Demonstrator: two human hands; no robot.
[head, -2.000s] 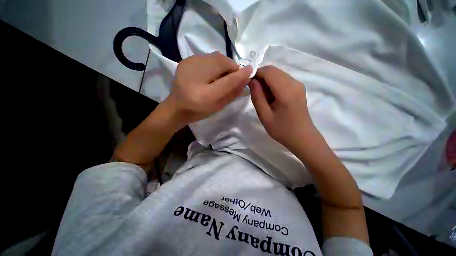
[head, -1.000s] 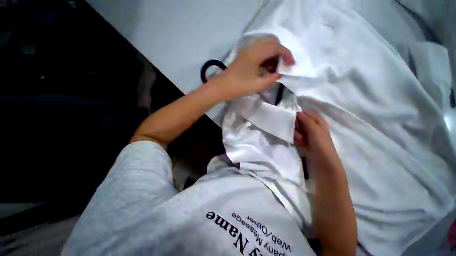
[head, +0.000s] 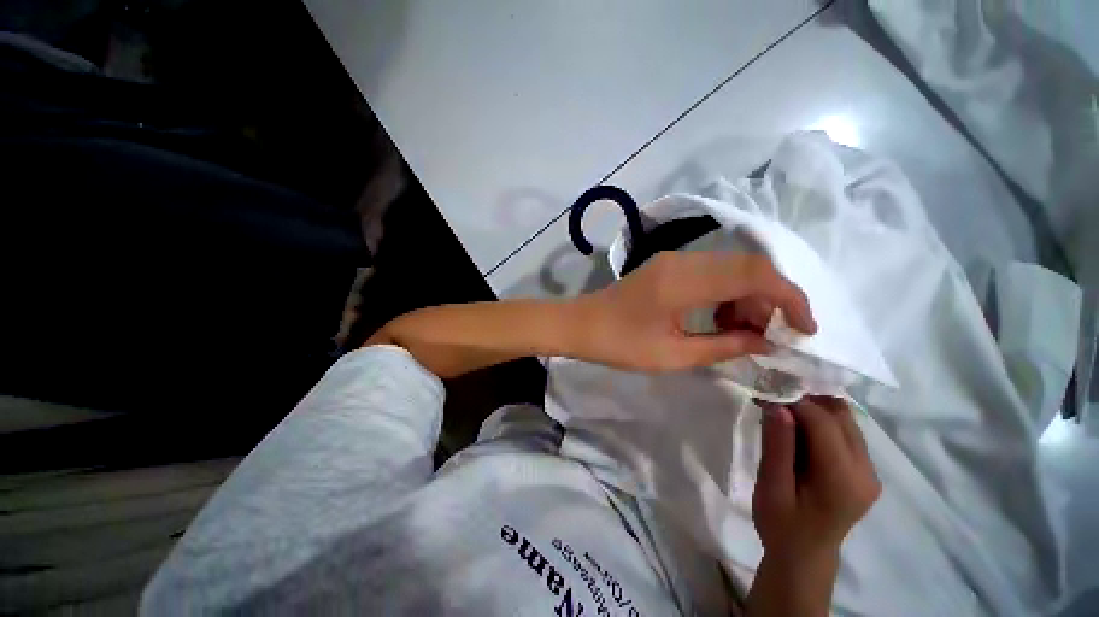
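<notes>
A white shirt [head: 952,482] lies on the glossy white table, with its neck end toward me. A black hanger [head: 606,219] is inside it, its hook sticking out past the collar onto the table. My left hand [head: 687,316] reaches across the neck opening and pinches a folded edge of white cloth near the collar. My right hand [head: 816,468] is just below it and pinches the cloth edge from the other side. The fingertips of both hands are close together. Whether a button lies between them cannot be told.
The white table [head: 482,109] has a dark seam line across it. More white cloth [head: 964,60] lies at the top right, and a folded white piece [head: 1036,331] at the right edge. A dark area lies beyond the table's left edge.
The view has turned, so the hanger hook shows farther right and more of the table shows. Both hands have come together again at the collar area after being apart a second ago.
</notes>
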